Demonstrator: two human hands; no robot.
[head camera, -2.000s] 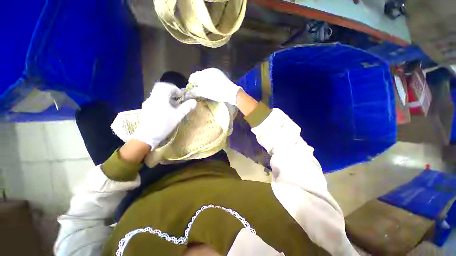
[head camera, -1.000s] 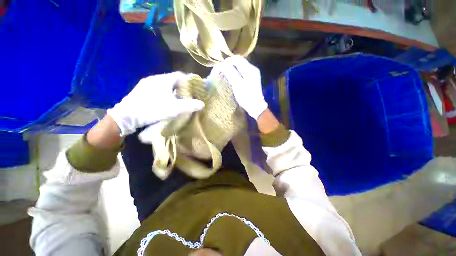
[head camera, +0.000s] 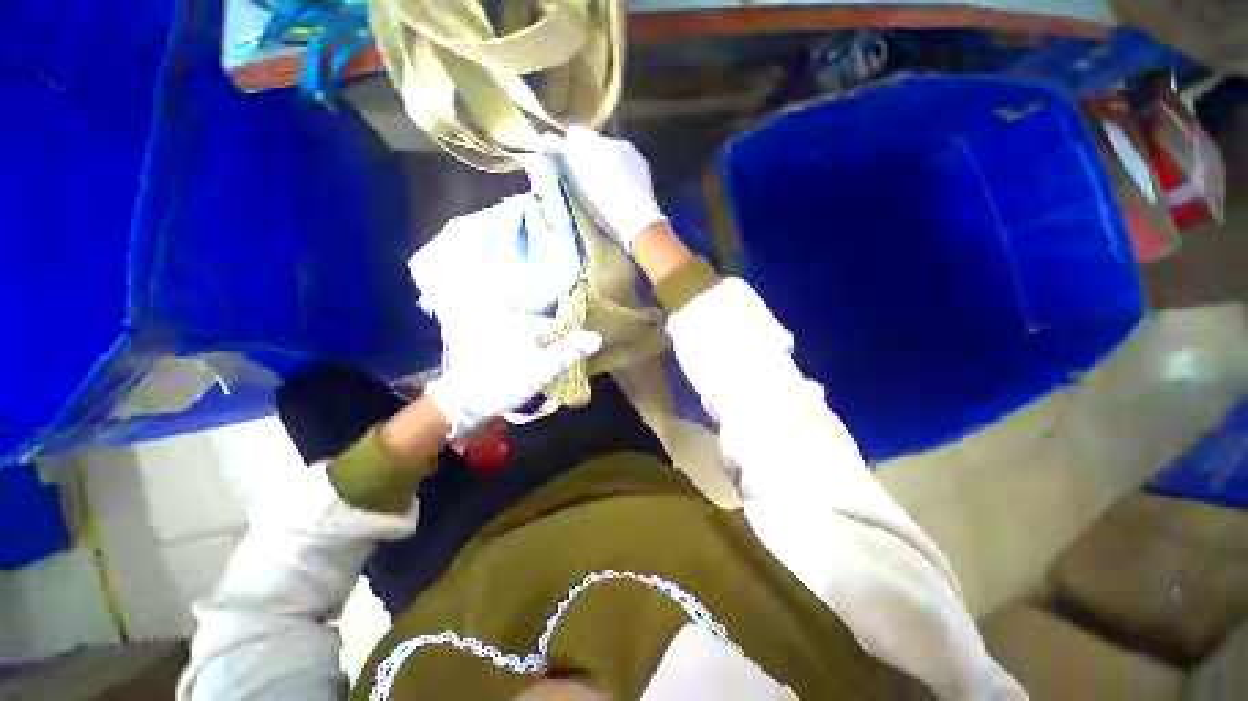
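A straw tote bag (head camera: 619, 329) is held over the lap, with its pale blue-white lining (head camera: 513, 247) showing on the left side and a beige strap hanging down to the right. My left hand (head camera: 507, 373), in a white glove, grips the lower left of the bag at the straw edge. My right hand (head camera: 606, 181), also gloved, grips the upper edge, where lining and straw meet. Its fingertips are partly hidden by the cloth.
Beige strap loops (head camera: 513, 69) hang from the table edge (head camera: 739, 19) just beyond my right hand. Large blue bins stand at the left (head camera: 260, 206) and right (head camera: 931, 260). Blue ties (head camera: 322, 52) hang at the upper left. Brown boxes (head camera: 1143, 562) lie at the lower right.
The lining now shows on the bag's left side, where straw and looped straps showed before. My left hand has moved down and to the right. My right hand stays at the upper edge.
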